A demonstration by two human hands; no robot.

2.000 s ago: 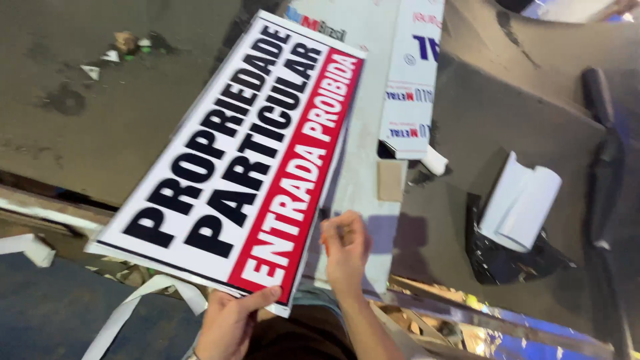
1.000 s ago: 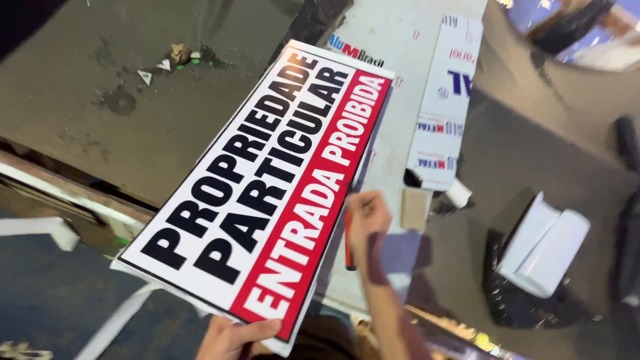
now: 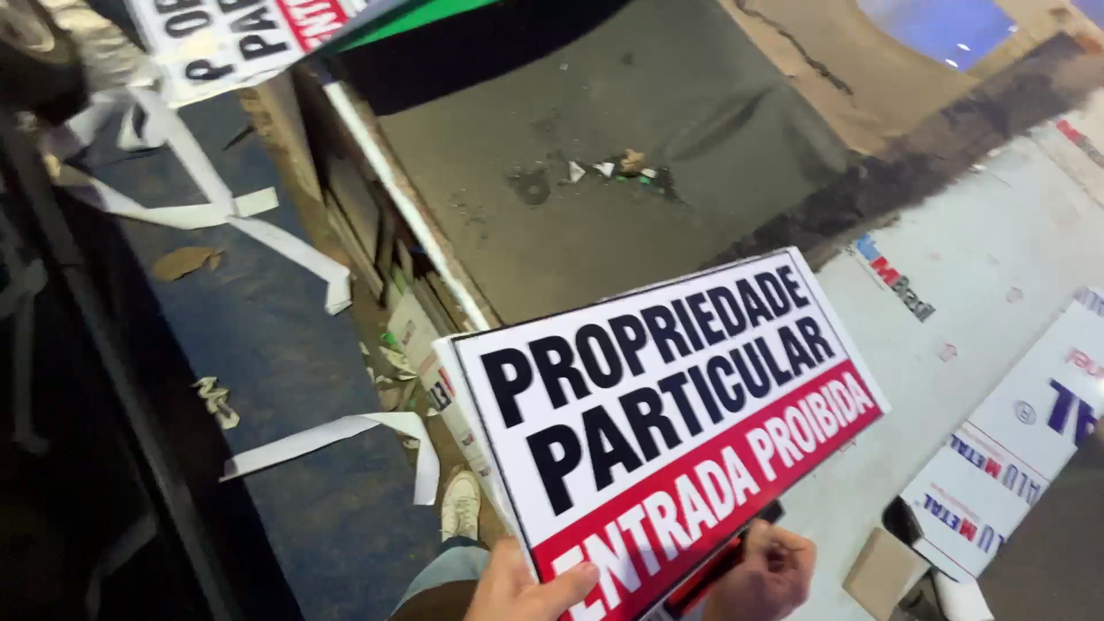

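Observation:
A flat rectangular sign panel [image 3: 664,431], white with black lettering and a red band, is tilted in front of me at the lower centre. My left hand [image 3: 530,586] grips its bottom left corner, thumb on the printed face. By the panel's lower right edge, my right hand [image 3: 763,573] is curled around a red and black tool [image 3: 707,573], perhaps a utility knife, partly hidden behind the sign. Under the sign's right side lies a white sheet panel [image 3: 914,371] with printed film.
Printed offcuts [image 3: 992,457] and a tan block [image 3: 884,573] lie at right. Small scraps [image 3: 634,164] rest on the dark tabletop [image 3: 552,233]. White strips [image 3: 302,259] litter the blue floor at left, near a shoe [image 3: 461,504]. Another printed sign [image 3: 250,39] is at top left.
The view has swung left, bringing the floor and another sign into sight. The sign panel stays in my left hand and is now turned flatter across the view.

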